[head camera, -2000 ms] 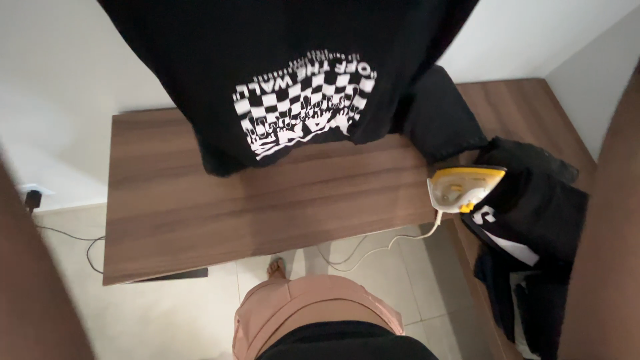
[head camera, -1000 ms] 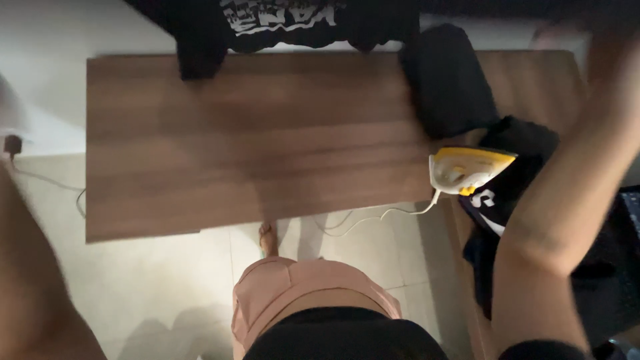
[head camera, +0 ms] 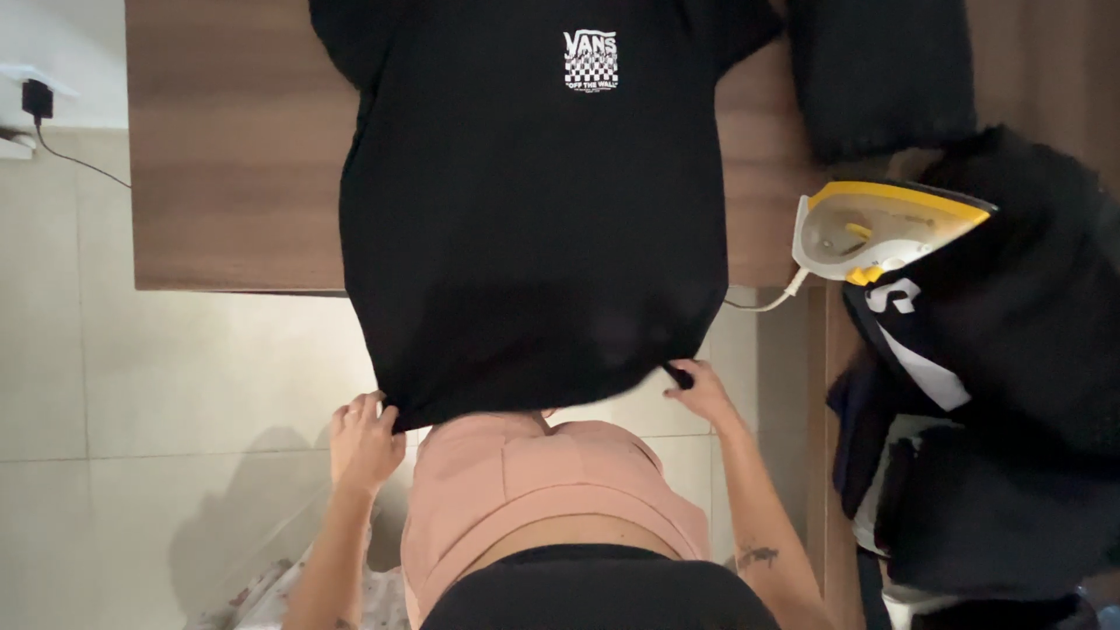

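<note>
A black T-shirt (head camera: 534,201) with a small white chest print lies front side up across the wooden table (head camera: 236,175), its lower part stretched past the table's near edge. My left hand (head camera: 367,437) pinches the hem at its left corner. At the right corner, my right hand (head camera: 698,391) grips the hem between thumb and fingers. To the right of the shirt, a yellow and white clothes iron (head camera: 884,229) rests on its side, its tip over dark clothes. Its pale cord runs left under the shirt.
A pile of dark clothes (head camera: 1024,350) covers the right side, with a folded black garment (head camera: 879,79) beyond it. A black plug (head camera: 38,98) sits in the wall at the far left, its cord running toward the table. Patterned fabric (head camera: 280,595) is at the bottom left.
The T-shirt, earlier held up with its large print showing, now lies over the table with the small print showing. My hands have come down into view at its hem.
</note>
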